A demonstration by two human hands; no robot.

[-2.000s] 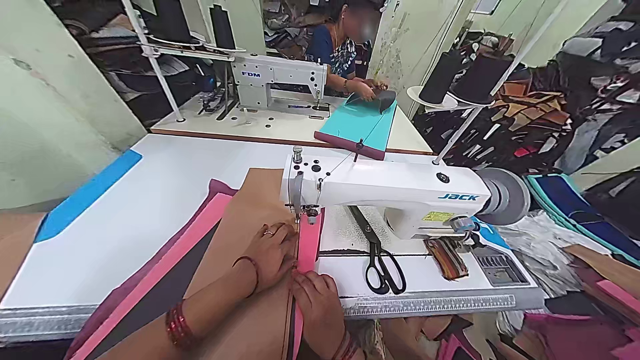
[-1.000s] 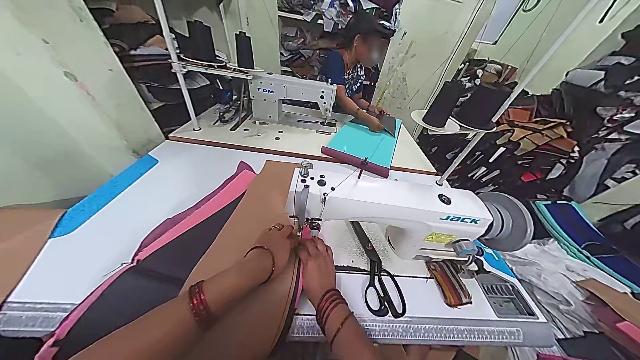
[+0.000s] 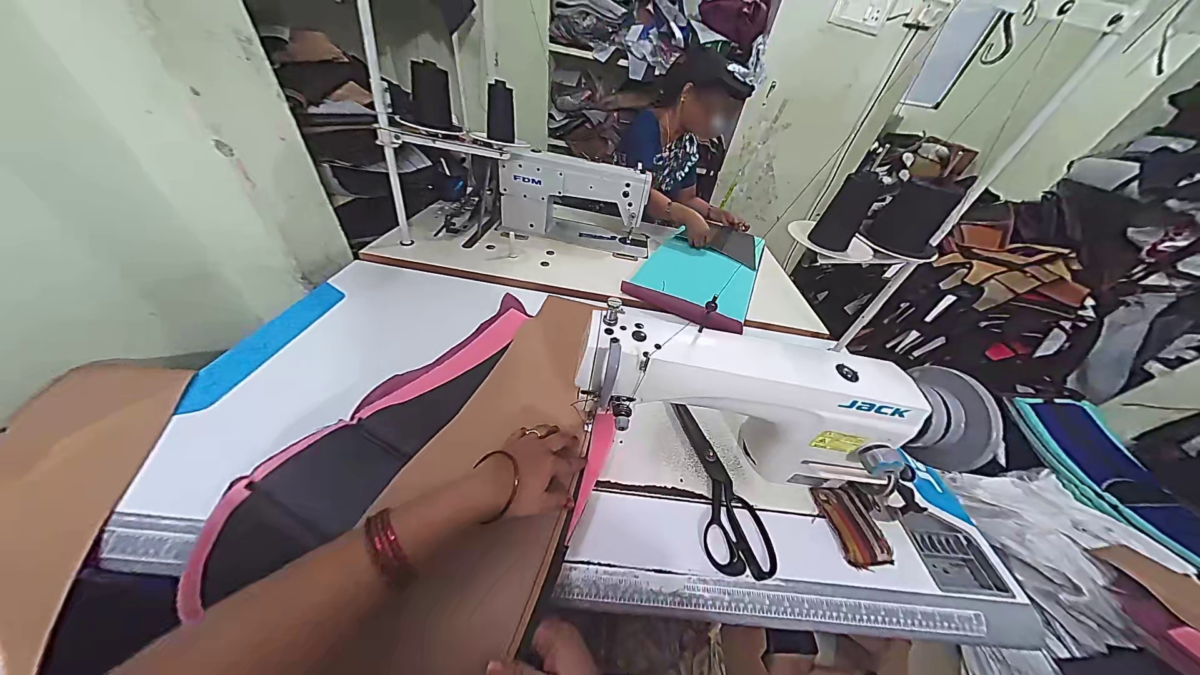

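My left hand (image 3: 536,469) rests on a brown sheet (image 3: 469,431), fingers at its right edge, just in front of the needle area of a white Jack sewing machine (image 3: 750,375). A pink strip (image 3: 592,464) runs along that edge to the presser foot. Low in the view, my right hand (image 3: 555,649) is partly cut off, thumb and fingers at the sheet's near edge; its grip is mostly hidden. Under and left of the sheet lies dark fabric (image 3: 347,478) with a pink border. Black-handled scissors (image 3: 731,525) lie on the machine bed, right of the strip.
A striped cloth piece (image 3: 855,525) lies by the machine's base. Across the table, a person (image 3: 689,150) handles turquoise material (image 3: 698,272) beside a white FDM sewing machine (image 3: 572,192). Black thread cones (image 3: 844,211) stand behind my machine. Stacked dark and turquoise pieces (image 3: 1106,469) are at right.
My right hand has moved from beside the needle area down to the sheet's near edge. My left hand has shifted slightly back from the needle. More of the pink strip shows than one second ago.
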